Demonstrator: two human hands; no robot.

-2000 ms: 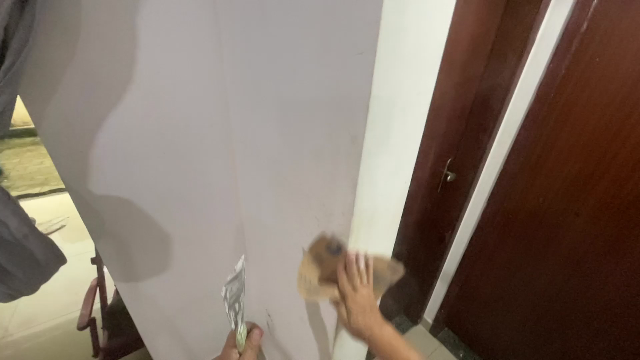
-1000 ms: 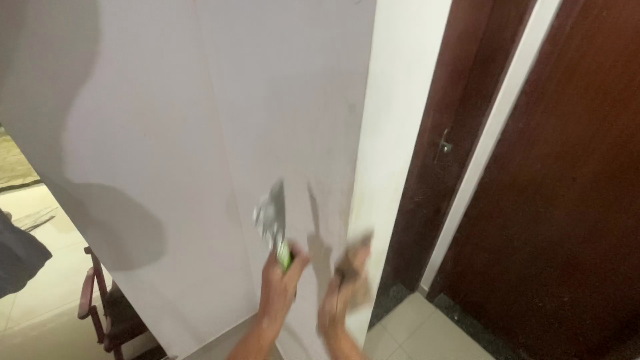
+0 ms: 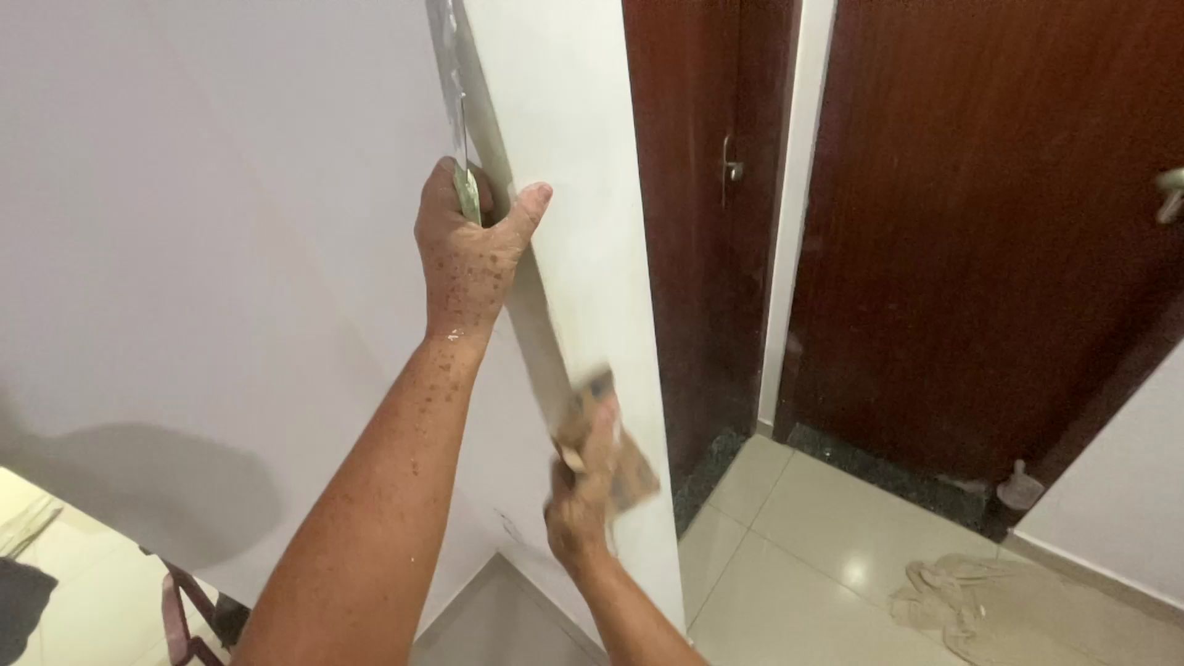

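Observation:
My left hand [image 3: 467, 236] grips a putty knife [image 3: 467, 192] by its pale green handle, its blade pointing up near the wall's outer corner, with the thumb spread toward the white end face [image 3: 573, 185]. Lower and to the right, my right hand [image 3: 585, 504] holds a brown sheet of sandpaper [image 3: 634, 467], slightly blurred, against the white end face near the corner edge. The broad pale wall [image 3: 231, 231] fills the left side. Small spots show on my left wrist and forearm.
Dark wooden doors [image 3: 962, 240] with metal handles stand on the right. A crumpled cloth or plastic sheet [image 3: 953, 601] lies on the tiled floor [image 3: 786, 546]. By the far door's base is a small scoop-like object [image 3: 1018, 488]. Part of a dark red chair [image 3: 176, 610] shows at lower left.
My left hand has moved up to the wall's corner with the putty knife. The sandpaper remains in my right hand at the white end face. The view has shifted.

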